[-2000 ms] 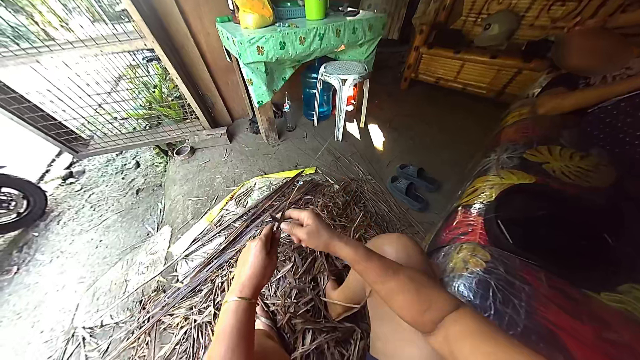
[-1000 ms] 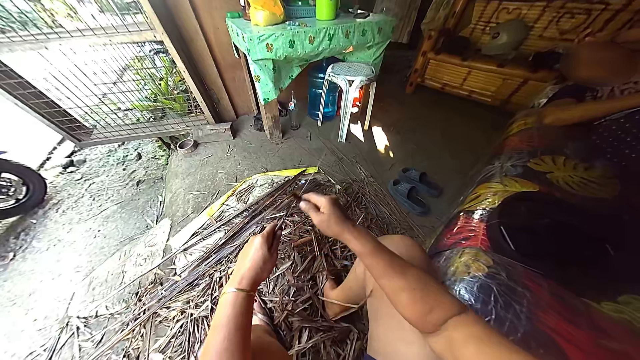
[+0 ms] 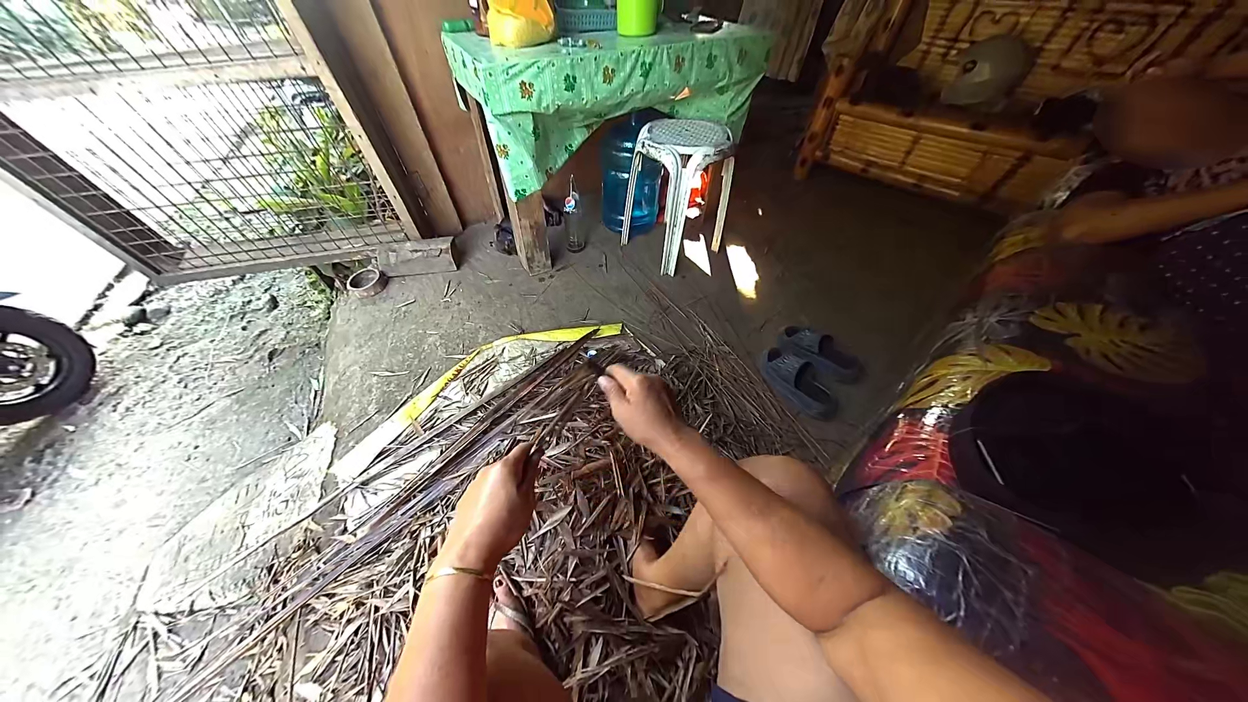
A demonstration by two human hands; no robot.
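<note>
My left hand (image 3: pixel 497 502), with a thin bangle at its wrist, is closed on the near end of a thin dark stalk (image 3: pixel 558 419). Ahead and to the right, my right hand (image 3: pixel 639 400) grips a small dark tool (image 3: pixel 592 363) by the stalk's upper part; its kind cannot be told. Beneath both hands lies a heap of dry brown leaf pieces (image 3: pixel 604 546). Long dried stalks (image 3: pixel 468 439) lie across the heap's left side, over a pale sack with a yellow edge (image 3: pixel 429 390).
Dark slippers (image 3: pixel 804 370) lie right of the heap. Beyond stand a white stool (image 3: pixel 687 141), a table with a green cloth (image 3: pixel 585 88) and a glass bottle (image 3: pixel 573 219). A plastic-wrapped patterned seat (image 3: pixel 936 478) is at right, with another person's arm (image 3: pixel 1141 214) over it.
My right hand has moved away from my left hand, which it was close beside two seconds ago. My left hand has stayed low over the heap.
</note>
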